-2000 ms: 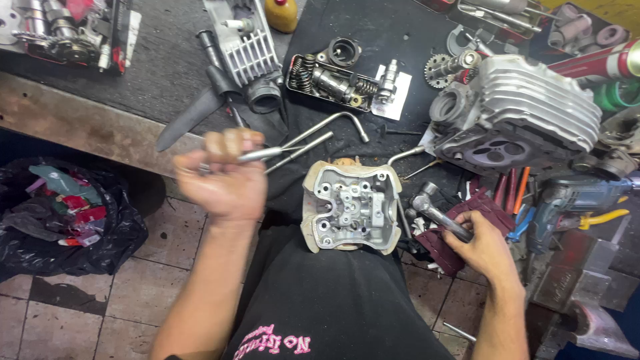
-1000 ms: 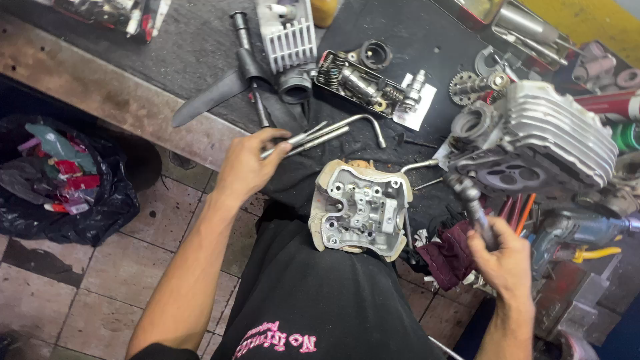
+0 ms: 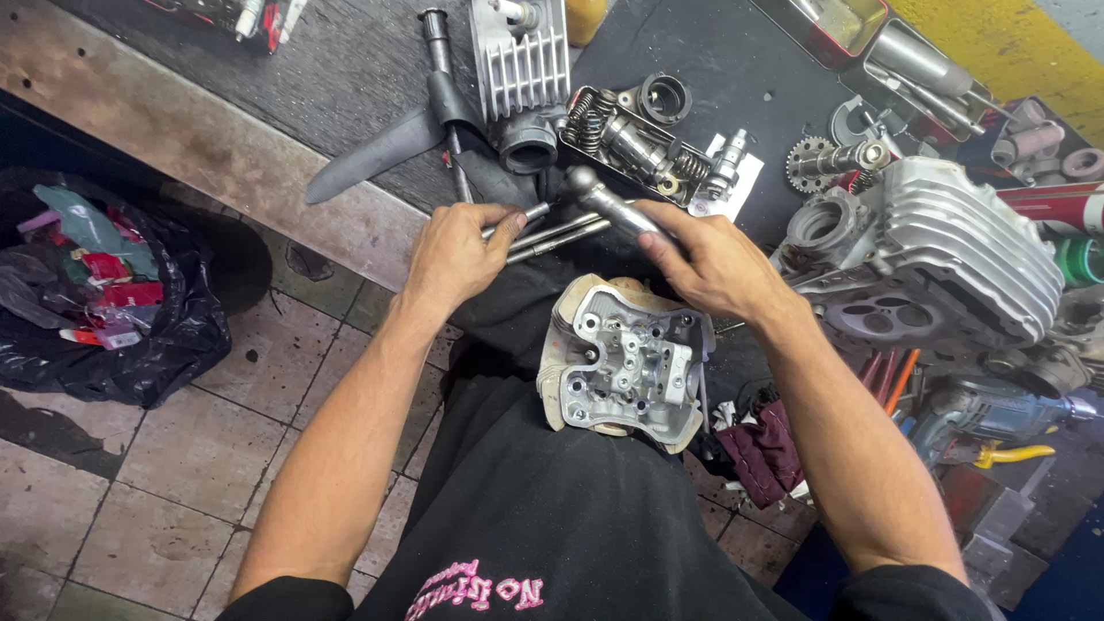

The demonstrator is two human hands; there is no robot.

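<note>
My left hand (image 3: pixel 466 254) pinches a thin metal rod (image 3: pixel 536 210) between thumb and fingers. In my right hand (image 3: pixel 711 259) is a ball-headed metal tool (image 3: pixel 608 203), possibly a ball-peen hammer, its rounded end pointing up and left. Metal rods (image 3: pixel 561 237) lie between the two hands, partly covered by the tool and my right hand. Below them, against my shirt, a cylinder head (image 3: pixel 625 358) rests with its open valve side up; neither hand touches it.
A finned cylinder head (image 3: pixel 957 259) stands at right, near a power drill (image 3: pixel 975 410) and maroon cloth (image 3: pixel 763 453). Behind the hands are a tray of springs and camshaft parts (image 3: pixel 634 147) and another finned part (image 3: pixel 522 69). A black bag (image 3: pixel 172 345) stands at left.
My right hand has brought the ball-headed tool from the right side up and left, near my left hand. My left hand still holds a rod. The view has shifted slightly.
</note>
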